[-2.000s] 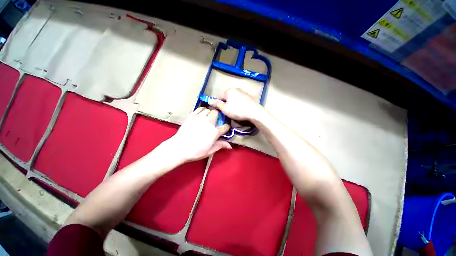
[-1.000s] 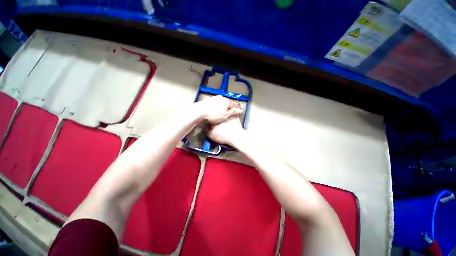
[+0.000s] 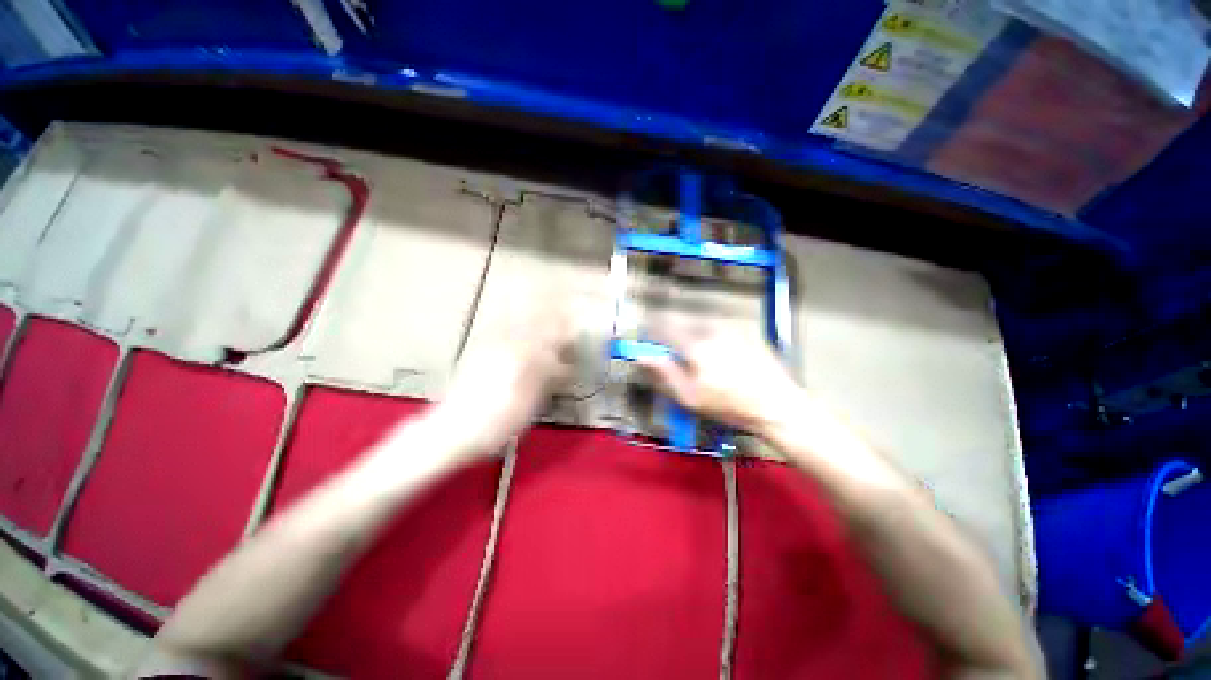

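Note:
The blue cutting die (image 3: 697, 250), an open frame with crossbars, is over the tan sheet (image 3: 890, 332), right of a fresh cut outline. It is blurred; I cannot tell if it touches the sheet. My right hand (image 3: 730, 385) is on the die's lower crossbar, its fingers around the bar. My left hand (image 3: 525, 379) is blurred, left of the die and apart from it, over the sheet; its fingers are not clear. Red areas (image 3: 611, 558) show through windows in the sheet nearer me.
The blue press beam (image 3: 531, 93) runs behind the sheet, with warning labels (image 3: 883, 67) at upper right. A blue bin (image 3: 1109, 545) stands right of the table. The table's worn front edge (image 3: 60, 618) shows at lower left.
The die has moved right from its earlier place, where a cut outline now shows. My hands, together over the die before, are now apart; my left hand is off it.

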